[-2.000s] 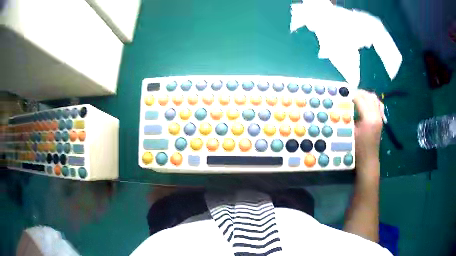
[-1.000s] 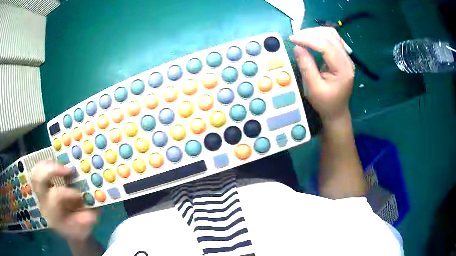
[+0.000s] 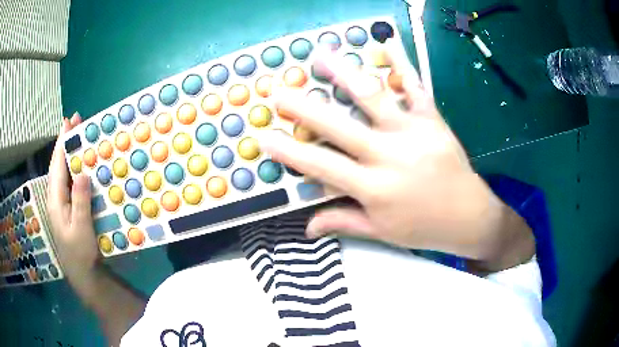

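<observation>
A cream keyboard panel (image 3: 203,159) with rows of round orange, yellow, teal, grey-blue and black keys lies tilted in front of me, its right end higher in the picture. My left hand (image 3: 73,203) grips its left end, with the thumb on the front face. My right hand (image 3: 387,156), slightly blurred, is spread with fingers apart over the right half of the keys and hides many of them. Whether its fingertips touch the keys is not clear.
Side cutters (image 3: 465,22) and a slim white stick (image 3: 480,45) lie at the right, near small white scraps. A clear bottle (image 3: 580,71) lies beyond. Ribbed panel stacks (image 3: 30,88) stand at the left, with another keyed stack (image 3: 24,234) below. A blue crate (image 3: 543,223) is at lower right.
My right hand has moved from beside the panel's right end to over its keys. My left hand, earlier absent, then blurred at the lower left corner, now holds the left end. The panel has turned from level to tilted.
</observation>
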